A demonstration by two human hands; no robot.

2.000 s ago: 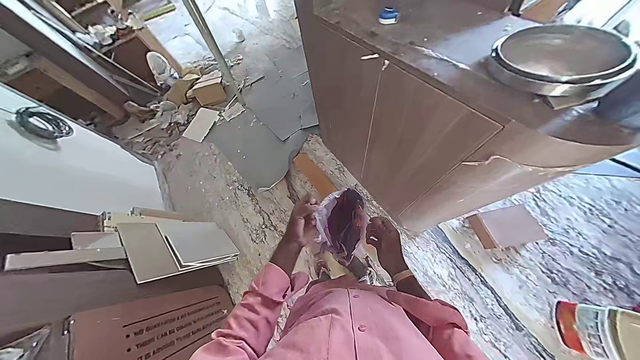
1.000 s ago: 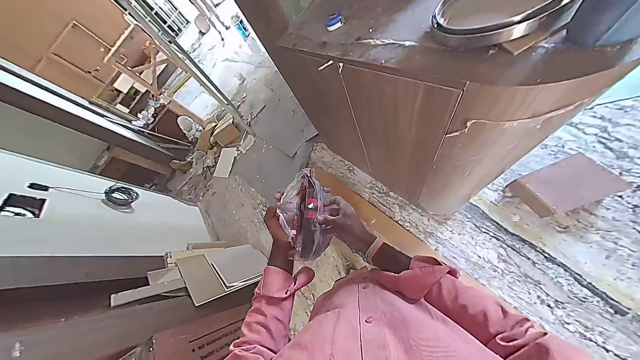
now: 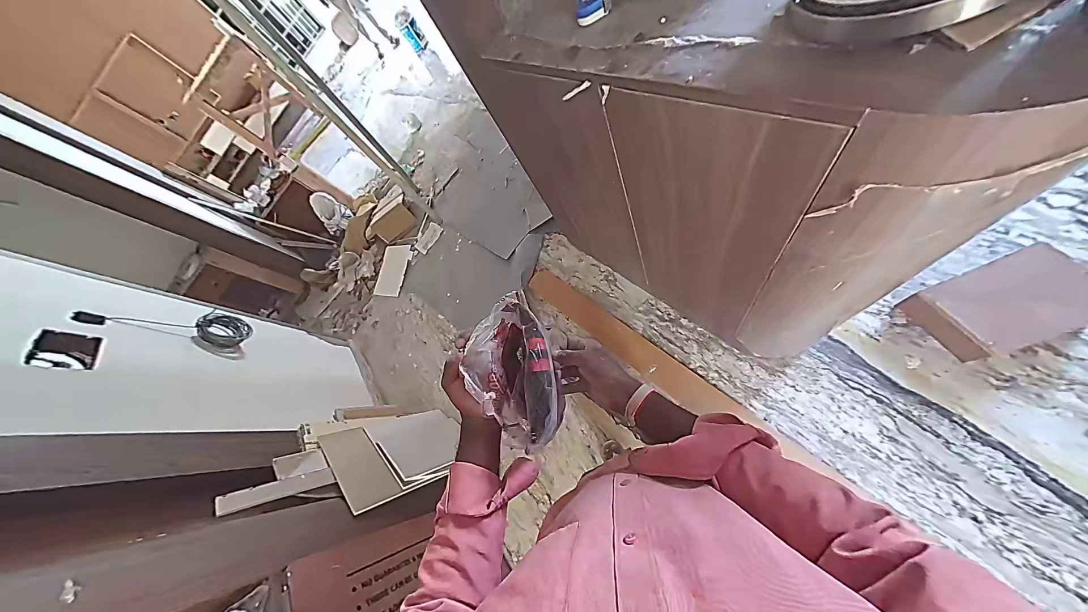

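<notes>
A clear plastic bag [image 3: 518, 374] with dark and red contents is held upright in front of my pink shirt. My left hand [image 3: 466, 382] grips its left side, with the fingers partly hidden behind the plastic. On the right side, my right hand [image 3: 591, 370] has its fingertips against the bag, near a red patch with a mark on it. What exactly lies inside cannot be told through the wrinkled plastic.
A wood-laminate counter [image 3: 697, 170] stands ahead on the right, bearing a round metal-rimmed item [image 3: 892, 21]. Board offcuts [image 3: 365, 459] lie at lower left. Scrap pieces [image 3: 391, 221] litter the floor ahead, and a boxy panel [image 3: 1003, 297] is at right. A coiled black cable [image 3: 223, 330] rests on a white surface.
Two seconds ago the bag's mouth faced up between both hands; it is now turned more side-on, with its red patch showing. The view has swung noticeably.
</notes>
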